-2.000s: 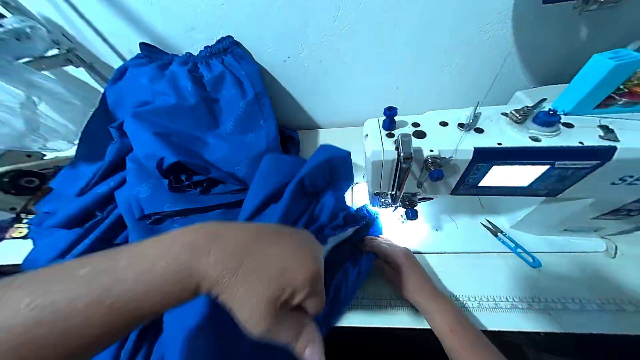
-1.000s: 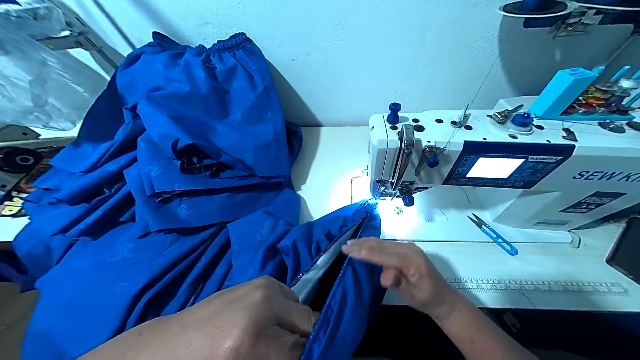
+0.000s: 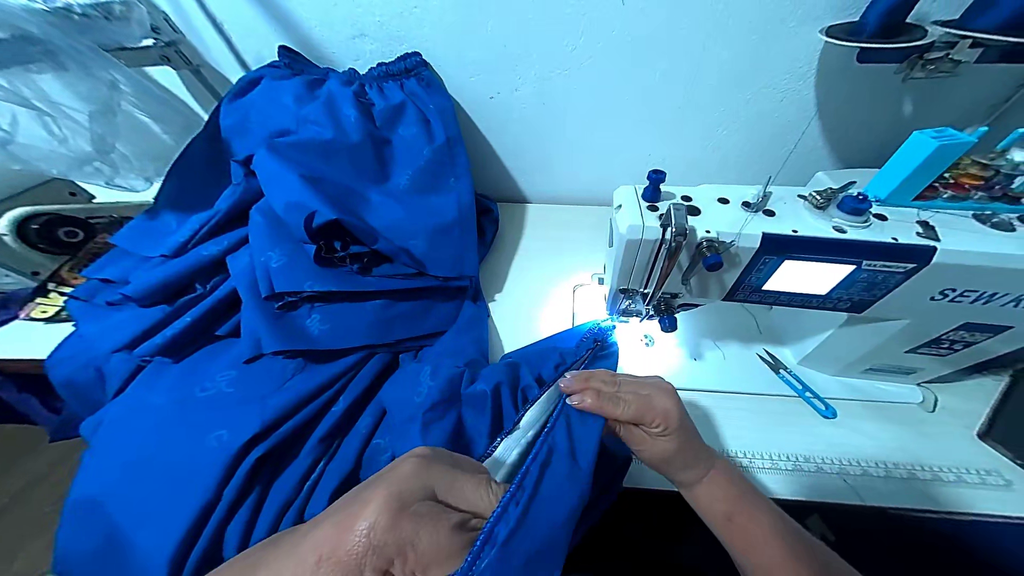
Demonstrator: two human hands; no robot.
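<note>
Blue patterned fabric [image 3: 320, 448] spreads over the left of the table, one end running under the lit needle area of a white sewing machine [image 3: 872, 320]. A white elastic band [image 3: 520, 440] shows between the fabric's overlocked edges. Low in the view, my left hand [image 3: 416, 512] is closed on the fabric and band, its fingertips partly hidden in the fold. Nearer the needle, my right hand [image 3: 640, 412] pinches the fabric edge between thumb and fingers. Behind lies a gathered blue garment piece [image 3: 360, 168] with an elastic waist.
Blue-handled thread snips [image 3: 800, 388] lie right of the needle, above a clear ruler [image 3: 864, 466] along the table's front edge. A light-blue plastic holder [image 3: 924, 164] stands on the machine. Another machine [image 3: 60, 232] and a plastic bag [image 3: 88, 104] are at the left; thread spools [image 3: 880, 20] sit upper right.
My left hand has moved down and away from the needle and now grips the fabric. The fold lies opened out, showing the white band. My right hand has closed on the edge.
</note>
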